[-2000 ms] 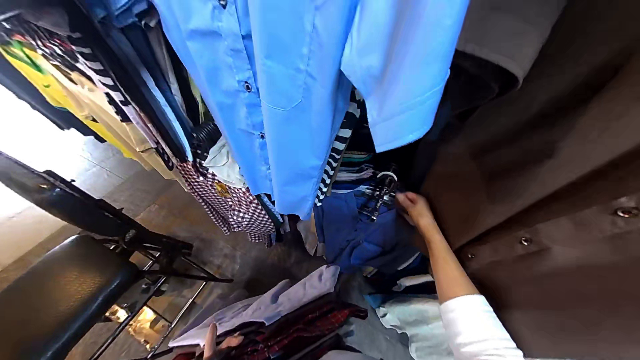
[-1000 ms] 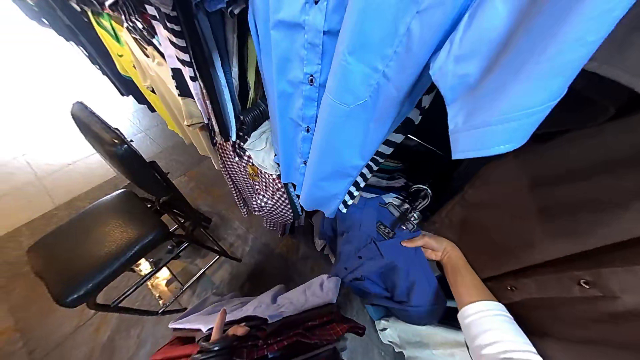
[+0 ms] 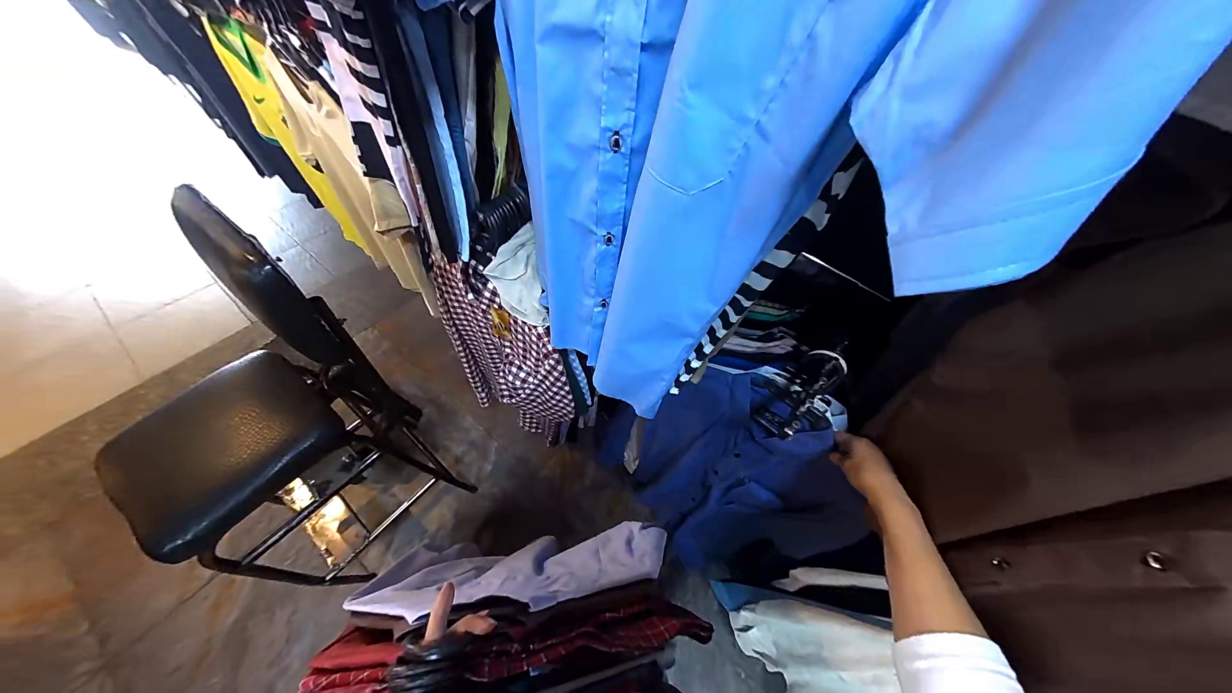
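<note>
My right hand (image 3: 861, 467) is at the collar edge of a dark blue shirt (image 3: 741, 481), its fingers pinched against the cloth. Black hangers (image 3: 799, 404) bunch together just left of those fingertips. Low in the view, my left hand (image 3: 452, 621) holds a bundle of black hangers (image 3: 428, 669), one finger raised. From these hang a lavender garment (image 3: 577, 568) and dark red plaid garments (image 3: 577, 635). A light blue button shirt (image 3: 654, 192) hangs in front, above both hands.
A black padded folding chair (image 3: 231, 443) stands at left on the tiled floor. Hanging clothes, among them a yellow garment (image 3: 318, 183) and a checked shirt (image 3: 500, 356), fill the upper left. Dark brown buttoned cloth (image 3: 1107, 385) covers the right side. Pale cloth (image 3: 818, 640) lies at lower right.
My right hand has shifted from the front of the dark blue shirt to its edge near the hangers. The left hand still holds its bundle low in the view.
</note>
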